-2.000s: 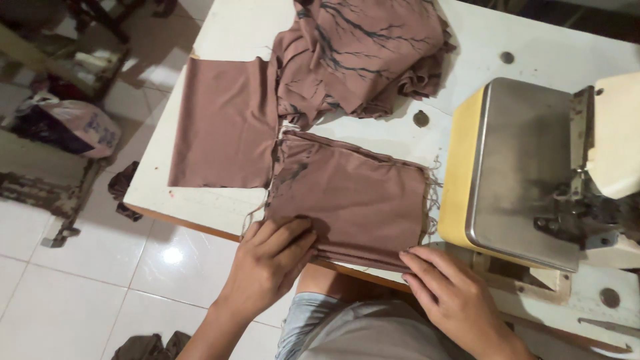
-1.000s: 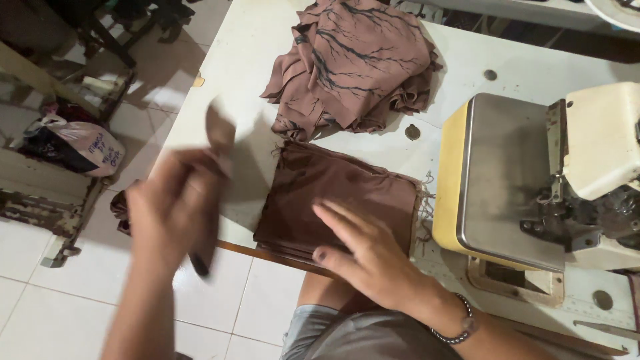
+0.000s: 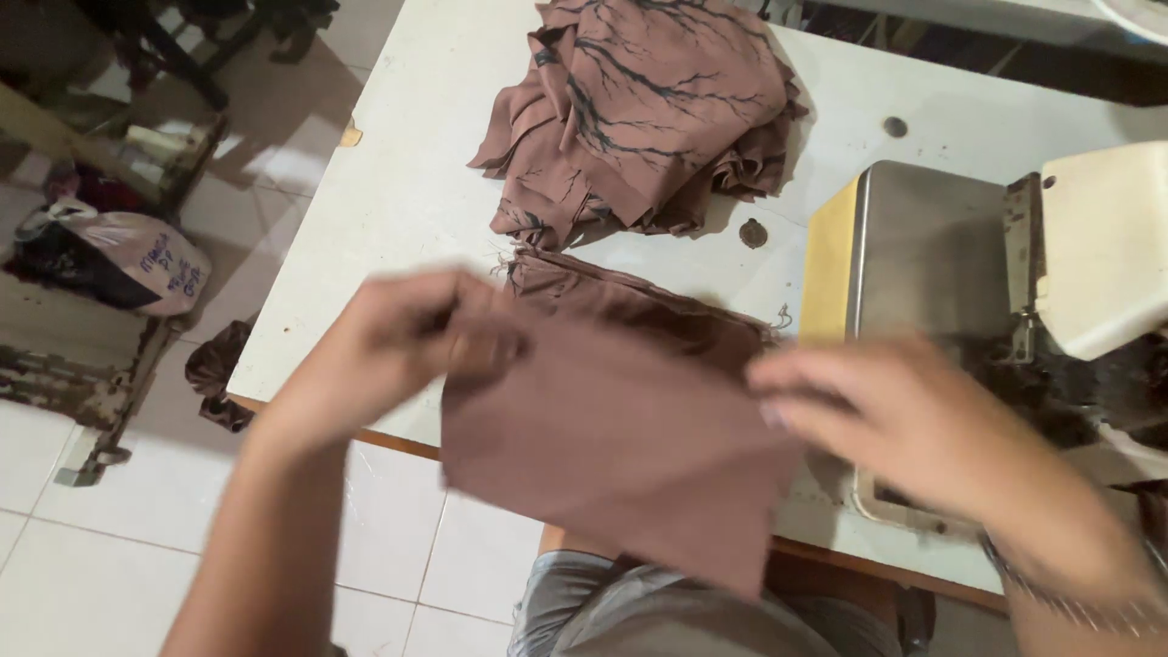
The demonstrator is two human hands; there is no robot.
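Note:
A plain brown fabric panel [image 3: 620, 438] hangs between my two hands, over the table's front edge. My left hand [image 3: 429, 328] pinches its upper left corner; my right hand [image 3: 839, 401], blurred, has its fingertips at the upper right corner. Behind the panel, partly hidden by it, lies a stack of brown fabric pieces [image 3: 639, 297] with frayed thread ends at its corners. Farther back on the white table [image 3: 365, 237] sits a crumpled heap of brown fabric [image 3: 657, 100] printed with dark bare branches.
At the right stands a sewing machine [image 3: 1104, 246] with a metal and yellow cover box [image 3: 931, 246] beside it. Left of the table, a tied plastic bag [image 3: 137, 260] bearing writing rests on a worn stand, and dark cloth [image 3: 219, 374] lies on the tiled floor.
Two seconds ago a single panel lay flat at the left of the stack, with both hands on the stack. One second ago my left hand held blurred cloth at the left; now a panel spans both hands.

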